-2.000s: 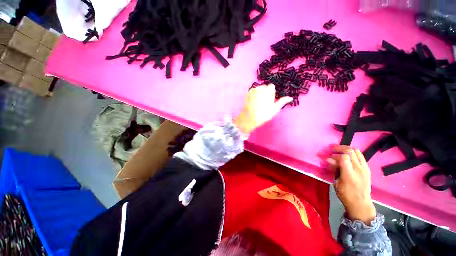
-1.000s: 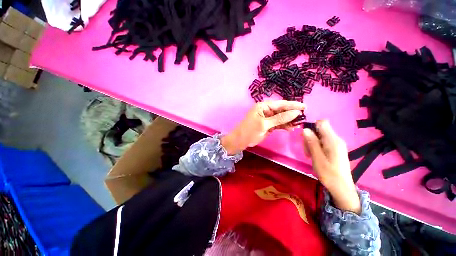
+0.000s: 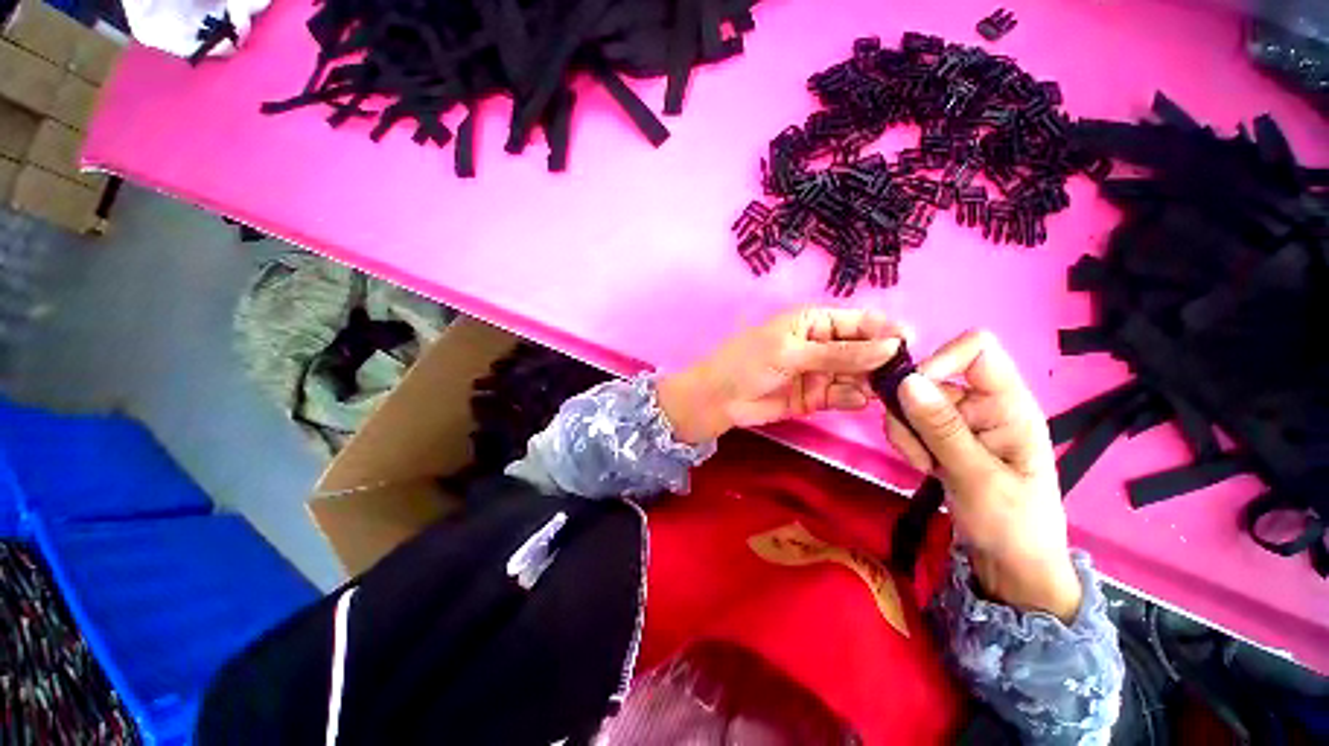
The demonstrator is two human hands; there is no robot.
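My left hand (image 3: 794, 370) and my right hand (image 3: 984, 437) meet over the table's near edge. Both pinch a black webbing strip (image 3: 892, 382) at the fingertips. Its lower part hangs below my right hand over the red apron. A small dark piece shows at my left fingertips; whether it is a buckle is hard to tell. A pile of glossy black buckles (image 3: 933, 139) lies beyond my hands. A heap of black strips (image 3: 1224, 292) lies to the right.
A second heap of black strips (image 3: 510, 59) lies at the upper left of the pink table (image 3: 437, 233). A white bag (image 3: 190, 22) is at the far left. An open cardboard box (image 3: 386, 452) with black pieces stands below the table edge.
My left hand has left the buckle pile and my right hand has come from the strip heap. They now meet on one strip, closer together than a second ago.
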